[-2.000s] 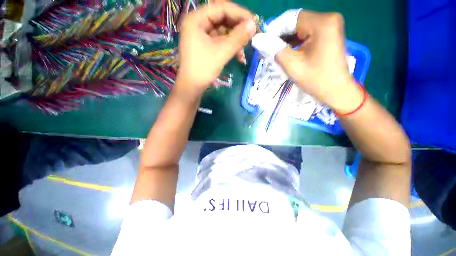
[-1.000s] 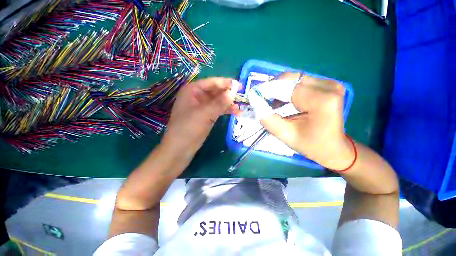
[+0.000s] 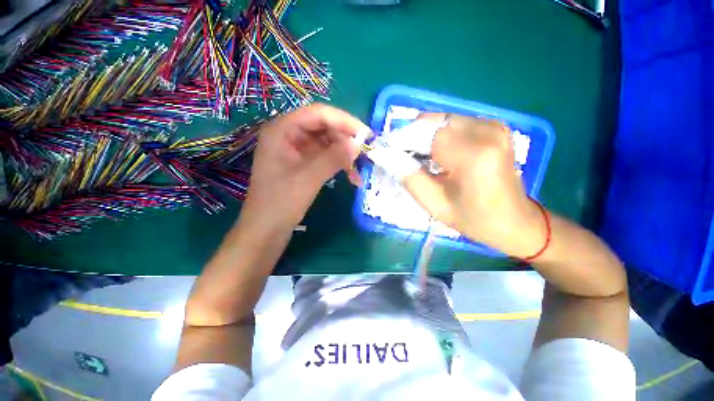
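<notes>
My left hand [image 3: 301,157] is left of the tray, its thumb and forefinger pinched on a small white connector housing [image 3: 362,139], mostly hidden by the fingertips. My right hand [image 3: 477,176], with white coverings on its fingers, meets it from the right. Its thumb and forefinger pinch thin lead wires [image 3: 427,160] whose near ends lie at the housing; the exact contact is blurred. Blurred pale wire ends hang below my right hand, over the tray's near edge. The blue parts tray [image 3: 540,129] under my right hand holds many white pieces.
Herringbone rows of coloured wires [image 3: 102,110] cover the green bench's left side. A small white piece [image 3: 299,228] lies near the front edge. A large blue bin [image 3: 661,141] stands at the right edge. Part of a harness [image 3: 583,9] shows at the top right.
The view first shifted, showing more bench. Since one second ago, both hands remain together at the tray's left side, and the wires hanging below my right hand have swung to the right.
</notes>
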